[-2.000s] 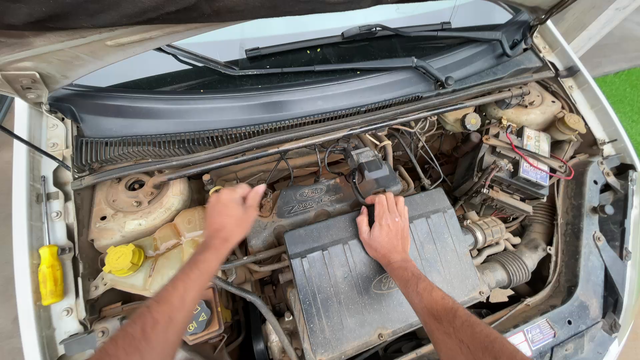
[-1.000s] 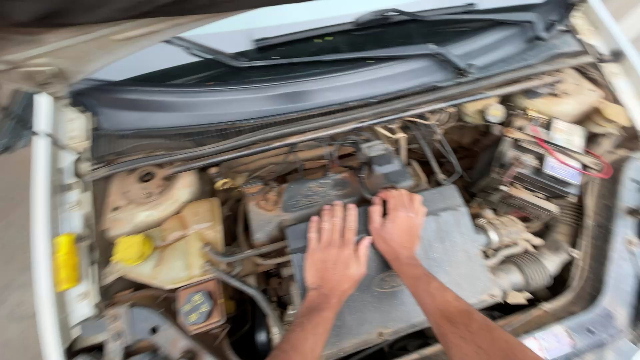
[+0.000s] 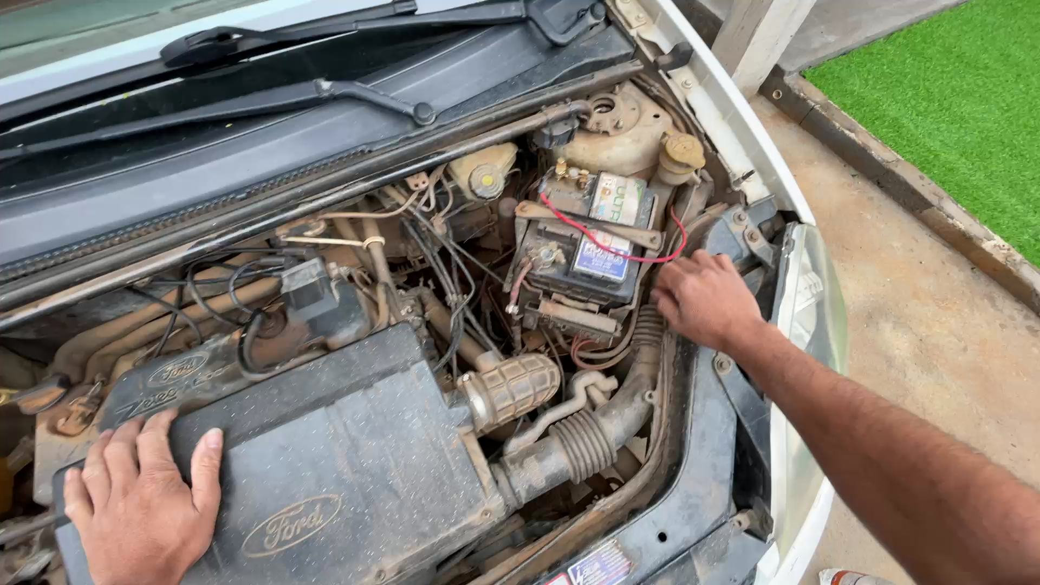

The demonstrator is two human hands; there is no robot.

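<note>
My left hand rests palm down, fingers spread, on the dusty black plastic Ford air filter housing at lower left. My right hand reaches to the right side of the engine bay, fingers bent, beside the car battery. Its fingertips are partly hidden at the edge near the corrugated intake duct, so whether they grip anything is unclear. A thin red wire loops over the battery and ends close to my right hand. A metal battery clamp bar crosses the battery's top.
A ribbed air hose runs from the housing toward the front right. The brake fluid reservoir and a yellowed capped reservoir sit near the battery. Wiper arms lie above the bay. The headlight borders the right side.
Both hands were together on the housing a second ago. My right hand has moved right to beside the battery; my left hand stays on the housing. The view has shifted to the right.
</note>
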